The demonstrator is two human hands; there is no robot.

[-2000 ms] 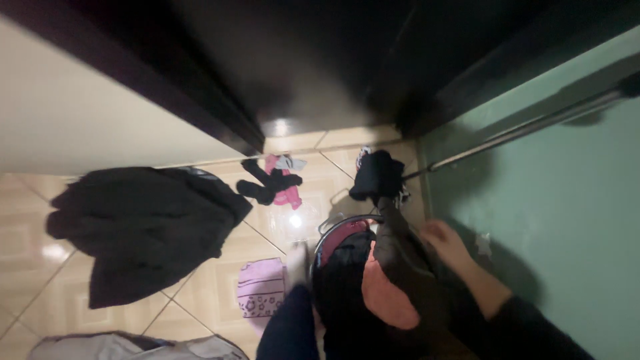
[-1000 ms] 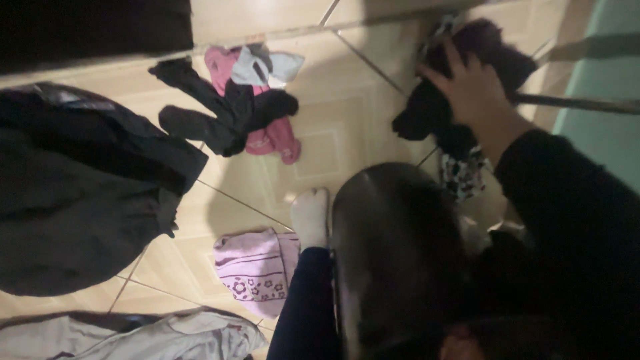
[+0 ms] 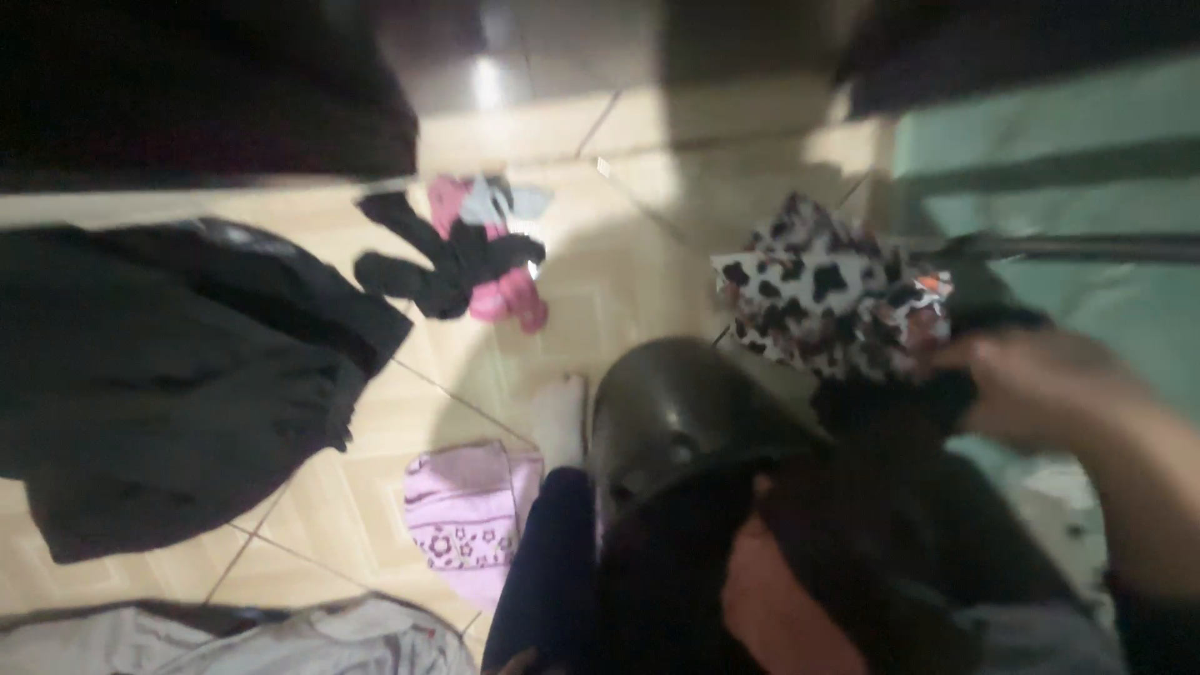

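Observation:
Blurred by motion, my right hand [image 3: 1041, 384] is closed on a black cloth [image 3: 900, 403] at the upper right rim of a dark bucket [image 3: 666, 403]. Inside the bucket lie dark garments and a salmon-coloured cloth [image 3: 787, 600]. Just beyond my right hand, a cloth with black, white and brown spots [image 3: 825, 291] lies crumpled on the floor. A small skin-toned patch at the bottom edge may be part of my left hand [image 3: 518, 662]; its fingers cannot be made out.
Black socks [image 3: 450, 267], pink socks [image 3: 511, 300] and a pale grey one lie on the tiles. A dark garment [image 3: 169, 403] spreads at left, light grey clothing [image 3: 309, 637] below it. Lilac patterned cloth [image 3: 469, 516] rests near my foot. A pole [image 3: 1078, 247] crosses by the green wall.
My right hand has drawn back from the floor pile toward the bucket with black cloth. The spotted cloth, mostly covered before, now shows widely. The view has shifted.

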